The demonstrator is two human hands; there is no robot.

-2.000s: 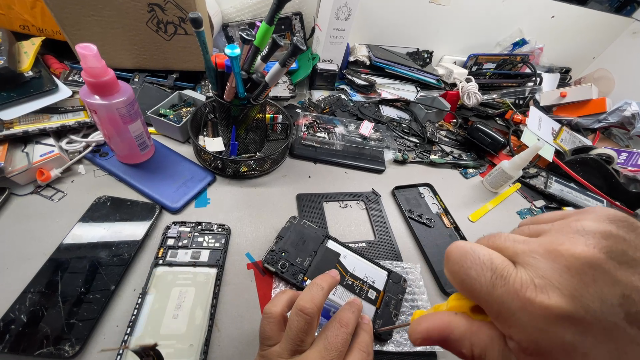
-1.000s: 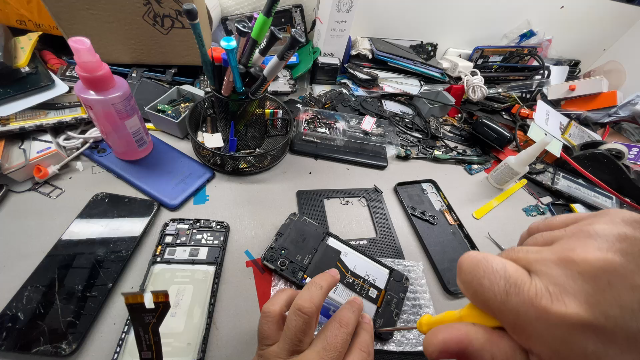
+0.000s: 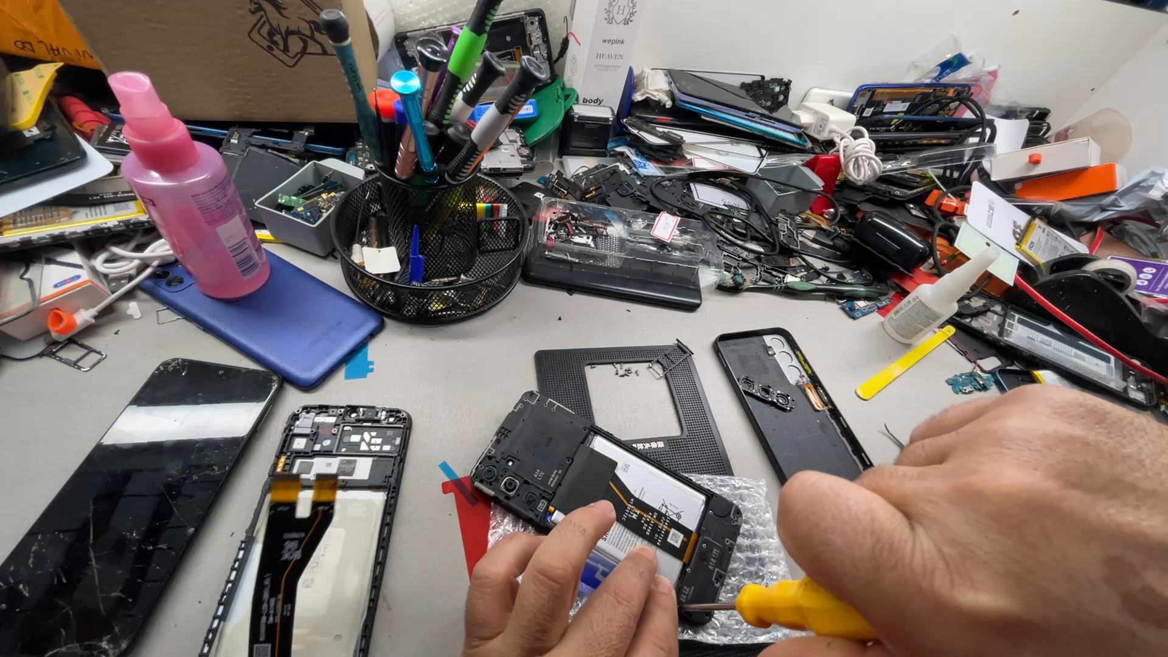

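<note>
An opened smartphone lies at a slant on bubble wrap, its white battery and black flex cable in sight. My left hand rests on the phone, fingertips on the battery and cable. In my right hand is a yellow-handled screwdriver; its thin shaft reaches the phone's lower corner, where the tip's exact contact cannot be told. A second phone frame lies to the left, with a loose flex cable over it. A phone with a cracked screen lies at the far left.
Behind the phone is a black textured frame with small screws. A phone back cover lies beside it. Farther back stand a mesh organizer with screwdrivers, a pink spray bottle on a blue phone cover, and piled parts and cables.
The loose flex cable has come fully into sight over the second phone frame; two seconds ago only its dark end showed at the bottom edge. My left hand has stayed on the opened phone.
</note>
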